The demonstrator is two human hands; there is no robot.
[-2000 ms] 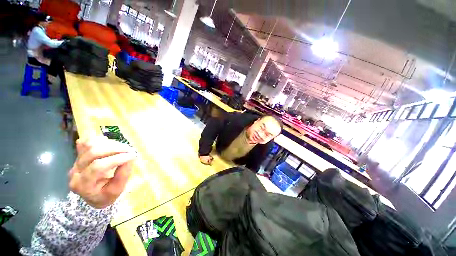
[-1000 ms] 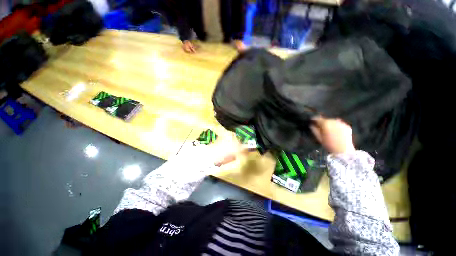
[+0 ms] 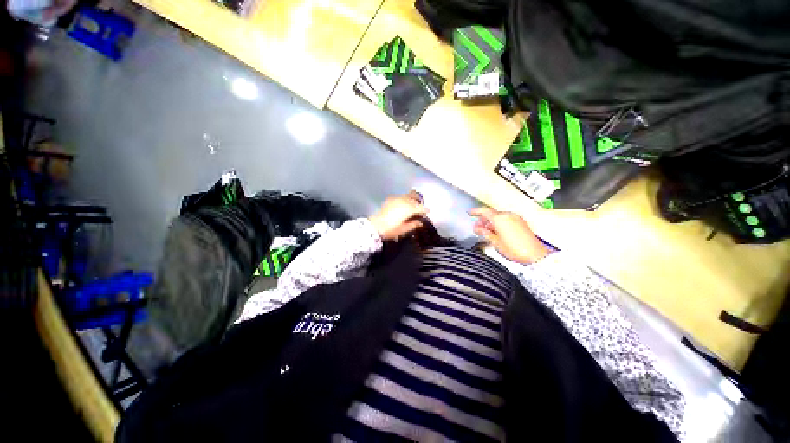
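Observation:
My left hand (image 3: 400, 216) and my right hand (image 3: 511, 235) are in front of my body, a little apart, off the table's front edge. The fingers of both are bent; blur and glare hide whether they pinch something thin. A dark backpack (image 3: 641, 60) lies on the table at the upper right. A large green-chevron hang tag (image 3: 554, 147) lies at its near edge, partly under clear shine. Another chevron tag (image 3: 478, 56) lies left of it. A small black tag with green dots (image 3: 752, 212) shows at the right side.
The pale-yellow table (image 3: 598, 229) runs diagonally from upper left to lower right. A tag stack (image 3: 400, 65) with a black piece on it lies near its edge. A dark bag (image 3: 199, 268) with green tags is at my left. Blue stools (image 3: 100, 33) stand on the grey floor.
The view has tilted down towards my body. My right hand has left the backpack and moved near my left hand, in front of my striped top. The backpack remains on the table.

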